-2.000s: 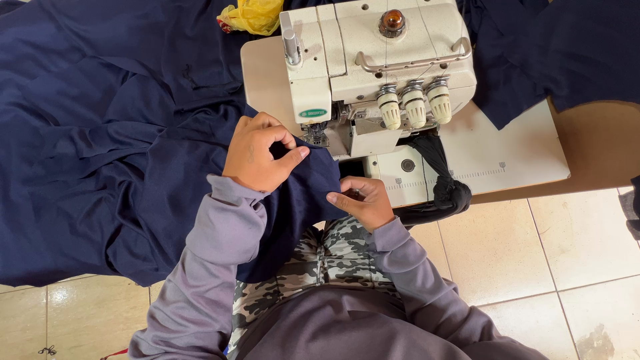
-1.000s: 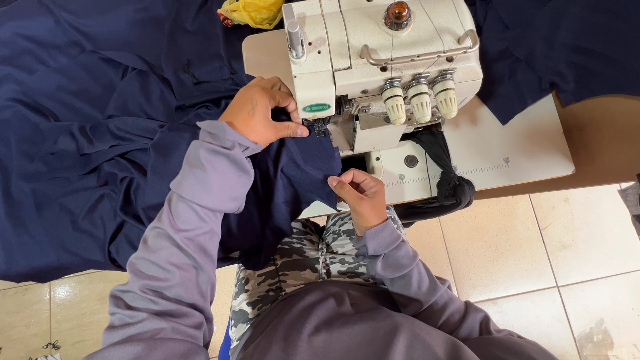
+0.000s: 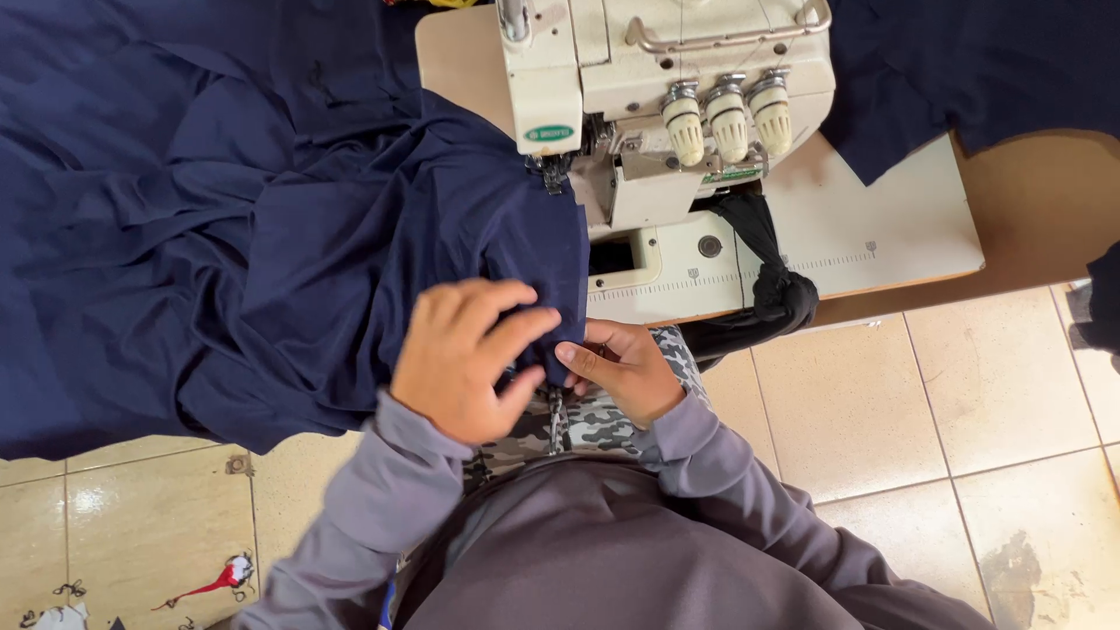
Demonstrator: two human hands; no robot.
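Note:
Navy blue fabric [image 3: 332, 227] spreads over the left of the table, and its right edge lies under the presser foot [image 3: 552, 175] of a white overlock sewing machine [image 3: 700, 52]. My right hand [image 3: 630, 367] pinches the near corner of the fabric between thumb and fingers, below the machine bed. Over the fabric, just left of that corner, is my left hand [image 3: 468, 359], slightly blurred, with fingers apart and nothing visible in its grasp. Three cream tension knobs [image 3: 727, 125] line the machine's front.
Black cloth [image 3: 774, 280] hangs knotted at the table's front edge. More navy fabric [image 3: 954, 70] lies at the back right. Camouflage-patterned trousers show beneath my hands. Thread and cloth scraps [image 3: 234, 573] lie on the tiled floor [image 3: 849, 402].
My left hand has left the fabric beside the presser foot and moved back toward my body. My right hand has also come nearer my body, with the fabric corner between its fingers.

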